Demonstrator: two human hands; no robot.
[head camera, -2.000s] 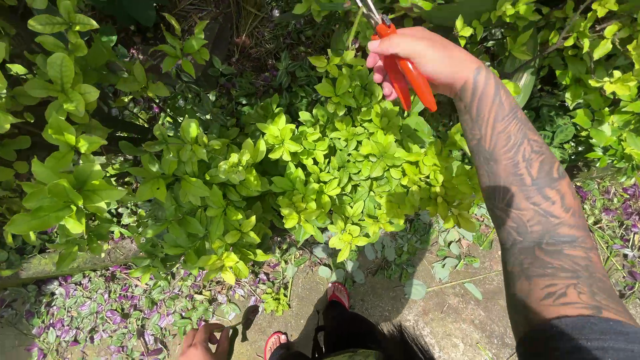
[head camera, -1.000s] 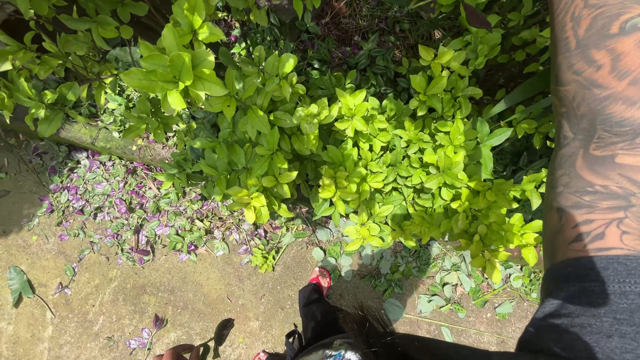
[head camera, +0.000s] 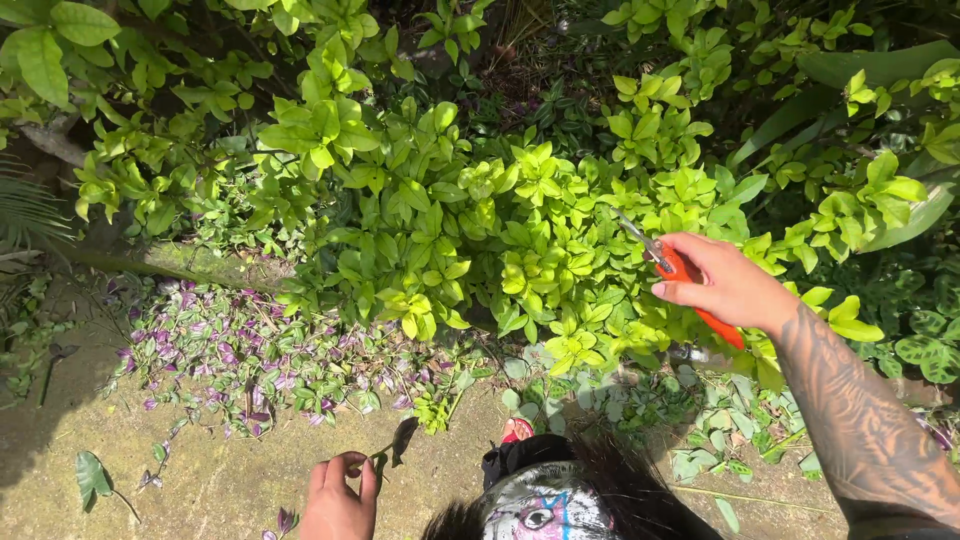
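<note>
My right hand (head camera: 720, 281) is closed around a pair of pruning shears (head camera: 701, 296) with orange-red handles. Their metal blades point up and left over the bright yellow-green leaves of a shrub (head camera: 547, 232); the blades look closed together. Low in the view, my left hand (head camera: 341, 499) pinches the stem of a dark, wilted leaf (head camera: 405, 441) between thumb and fingers, above the concrete path.
Purple-and-green trailing plants (head camera: 225, 352) spill over a low concrete edge (head camera: 217, 264) onto the path (head camera: 247, 480). Cut leaves (head camera: 720, 442) lie by the shrub's base. A loose leaf (head camera: 91, 478) lies at left. My foot in a red sandal (head camera: 517, 430) shows below the shrub.
My right hand, out of sight one second ago, is back in view with the shears, lower over the shrub than two seconds ago. More of my left hand shows now.
</note>
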